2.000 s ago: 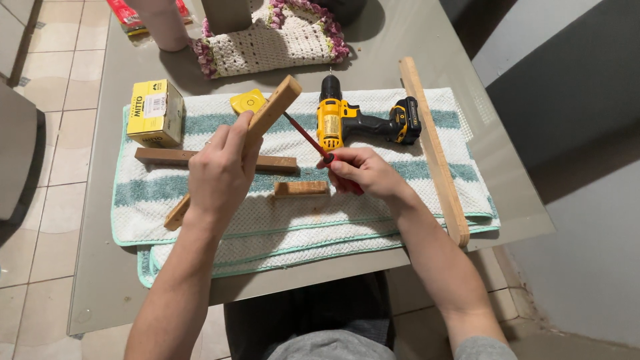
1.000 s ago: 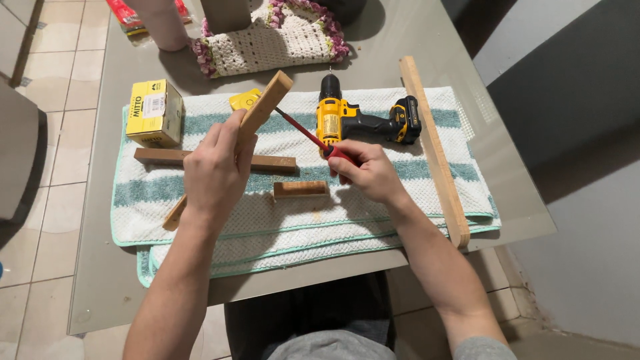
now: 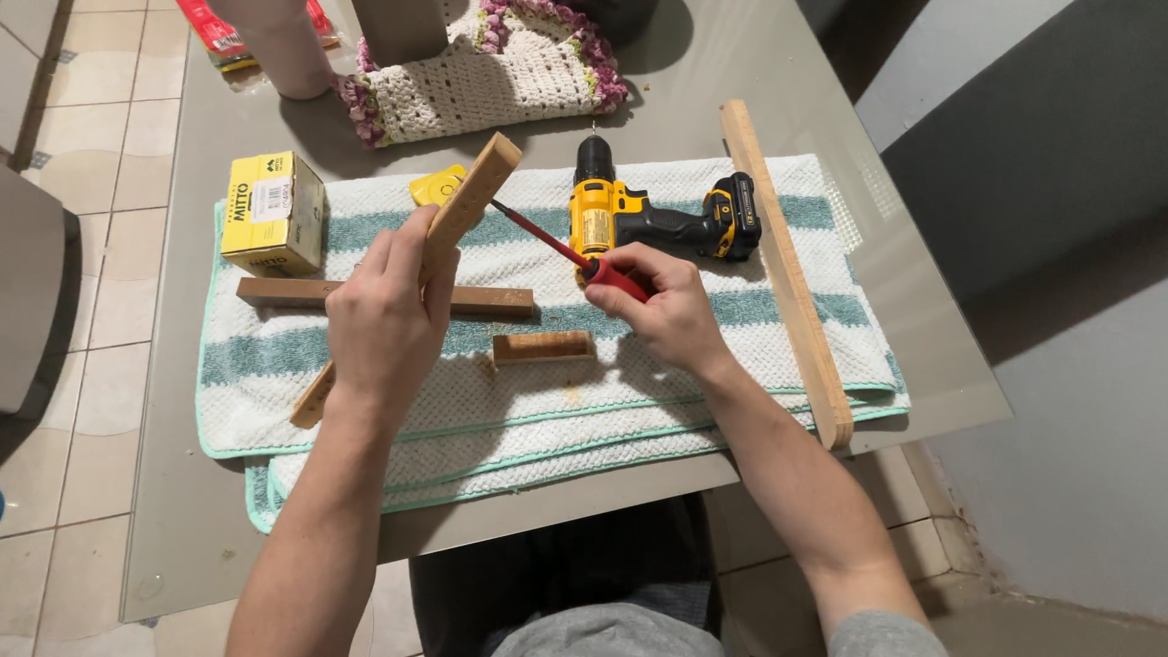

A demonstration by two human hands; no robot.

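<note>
My left hand (image 3: 388, 310) grips a wooden strip (image 3: 470, 201) with small holes, raised at its far end and slanting down to the left. In my right hand (image 3: 666, 306) is a screwdriver (image 3: 547, 239) with a red handle and red-sleeved shaft, its dark tip beside the strip's upper part. A yellow and black cordless drill (image 3: 630, 214) with a bit lies just beyond my right hand. Between and below my hands lies a short wood block (image 3: 544, 348). A brown wooden strip (image 3: 484, 301) passes behind my left hand. A yellow tape measure (image 3: 438, 186) is partly hidden by the held strip.
A folded striped towel (image 3: 438, 401) lies on the glass-topped table (image 3: 164, 511). A yellow box (image 3: 274, 214) stands at its left, and a long wooden strip (image 3: 794, 283) lies at its right. Beyond are a crocheted mat (image 3: 493, 87), a pink container (image 3: 287, 55) and a red packet (image 3: 214, 32).
</note>
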